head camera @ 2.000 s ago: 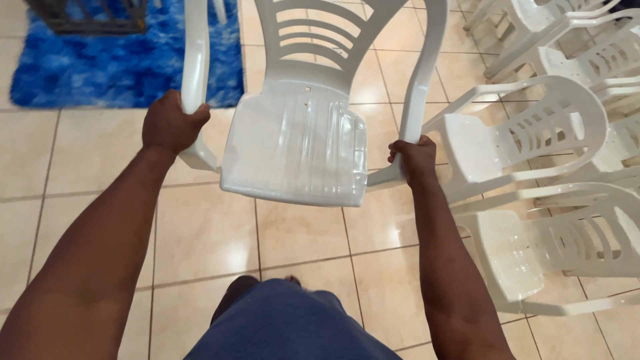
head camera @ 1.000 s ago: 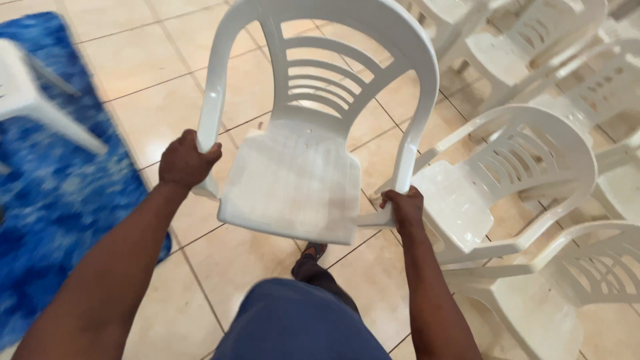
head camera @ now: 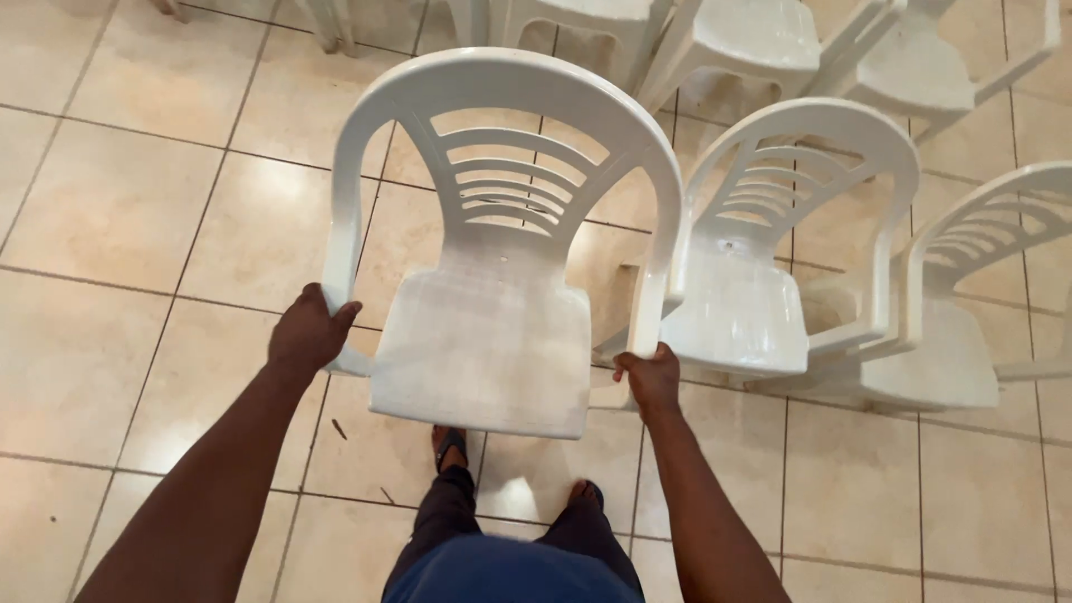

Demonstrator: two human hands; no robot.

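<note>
A white plastic armchair (head camera: 481,347) with a slatted, rounded back is in front of me, its seat's front edge toward my body. My left hand (head camera: 310,331) grips its left armrest, thumb on the inner side. On the other side, my right hand (head camera: 651,378) is closed around the front of the right armrest. The chair's legs are mostly hidden under the seat, so I cannot tell whether they touch the floor. Just right of it stands a similar white chair (head camera: 737,310), close to the held chair's right armrest.
Another white armchair (head camera: 938,360) stands at the right edge. Behind is a row of white chairs (head camera: 754,38) across the top. The floor (head camera: 109,201) is beige tile with dark joints. My sandalled feet (head camera: 450,448) are below the chair.
The view has swung a lot, and the blue rug has left it. Both hands have kept hold of the same chair, which now is beside the end of a chair row.
</note>
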